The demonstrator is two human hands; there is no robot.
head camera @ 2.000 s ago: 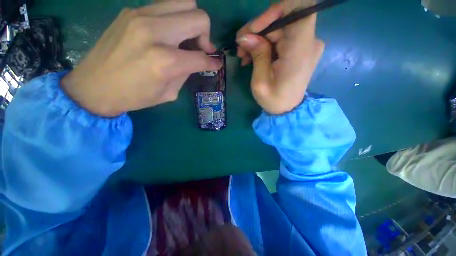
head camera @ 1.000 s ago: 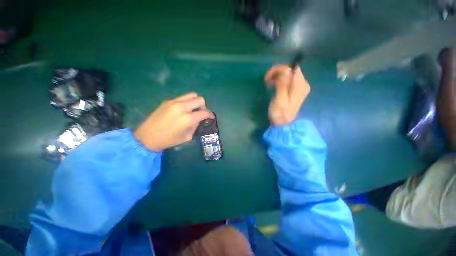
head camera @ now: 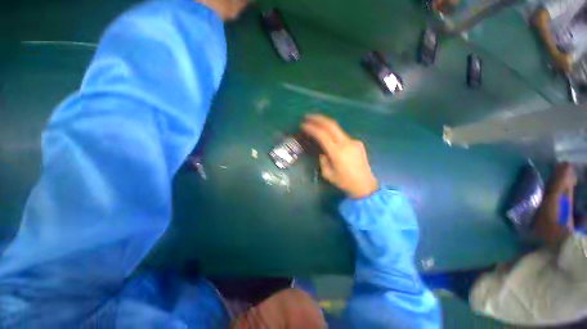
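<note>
A dark phone housing with a silvery board [head camera: 285,153] lies tilted on the green bench top in front of me. My right hand [head camera: 342,156] is at its upper right end, with thumb and fingers around that end and hiding it. The hand is blurred, and no tweezers can be made out in it. My left arm reaches far forward. My left hand [head camera: 226,6] is mostly cut off by the top edge, so its fingers and anything in them are hidden.
Dark phone units [head camera: 281,37] lie along the far side, one with a bright board [head camera: 390,81]. Small pale scraps [head camera: 275,178] lie near the housing. A pale metal bracket [head camera: 508,124], a shiny dark bundle [head camera: 525,196] and another person's arm [head camera: 555,209] are at right.
My left hand has let go of the housing and moved far forward. My right hand has moved left onto the housing's upper end. The view has shifted, showing more phone units on the far side.
</note>
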